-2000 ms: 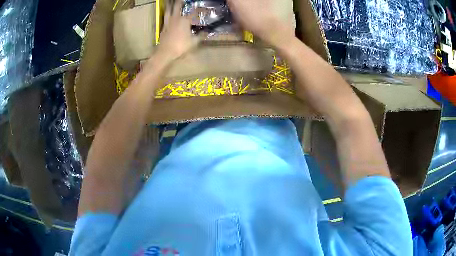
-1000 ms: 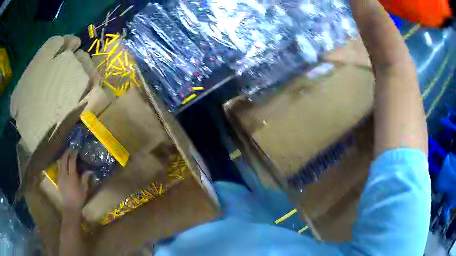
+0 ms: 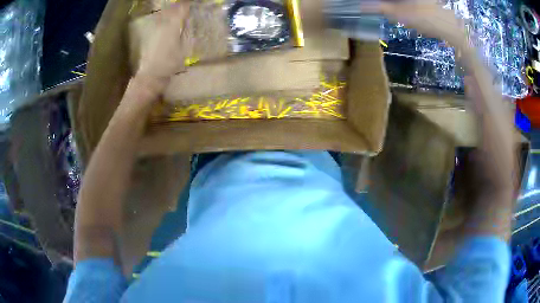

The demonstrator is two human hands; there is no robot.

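A yellow box [image 3: 296,23] lies open on the blanks in the open carton [image 3: 254,135], at the top of the view. A shiny bagged part [image 3: 256,25] with a black loop rests in it. My left hand [image 3: 167,41] is blurred at the box's left side; its fingers are unclear. My right hand [image 3: 414,13] is blurred at the upper right, beyond the carton's right wall. A dark, glossy bagged item [image 3: 355,19] is at its fingers and appears held.
Yellow scraps [image 3: 237,109] line the near inside of the carton. Clear bagged parts [image 3: 444,62] cover the table at the upper right. Side cartons stand left [image 3: 37,160] and right [image 3: 408,160]. A clear plastic bundle [image 3: 19,59] lies far left. An orange object [image 3: 529,110] is at the right edge.
The view has swung back from the right over the open carton. My right hand has come in from the right with a glossy bagged item. My left hand has moved off the bagged part.
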